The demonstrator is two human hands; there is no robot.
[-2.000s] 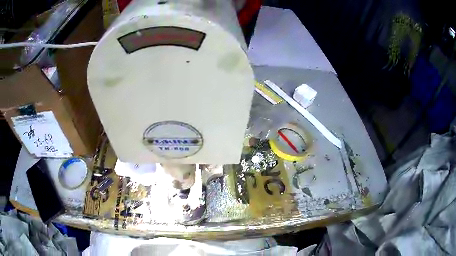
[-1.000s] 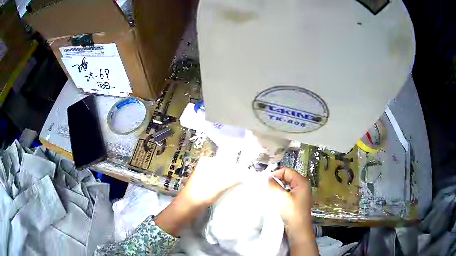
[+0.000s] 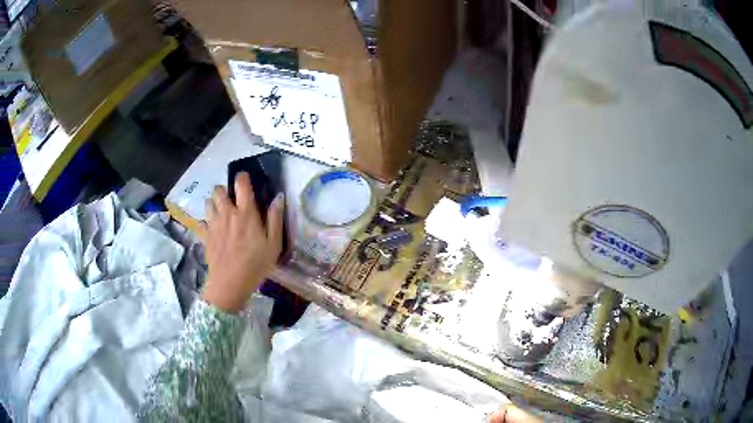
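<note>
My left hand (image 3: 239,248) lies over the dark mobile phone (image 3: 266,178) at the left table edge, fingertips on its surface, fingers spread. The patterned sleeve runs down to the bottom edge. My right hand (image 3: 513,415) is mostly cut off by the bottom edge; only a small part of it shows beside the white cloth garment (image 3: 371,372) that hangs at the table front. Whether it grips the cloth cannot be told. The cream machine housing (image 3: 619,157) stands at the right. Its attaching head (image 3: 570,289) is brightly lit, and glare hides the detail around it.
A pale tape roll (image 3: 338,198) lies right of the phone, with a small dark metal part (image 3: 396,244) beyond it. An open cardboard box (image 3: 330,49) stands behind. A grey-white garment pile (image 3: 99,306) is heaped at the left. A white guard with a blue end (image 3: 452,219) sits by the head.
The view has turned left. My left hand has moved from the cloth at the machine to the phone. My right hand and the cloth have come down from the head to the bottom edge.
</note>
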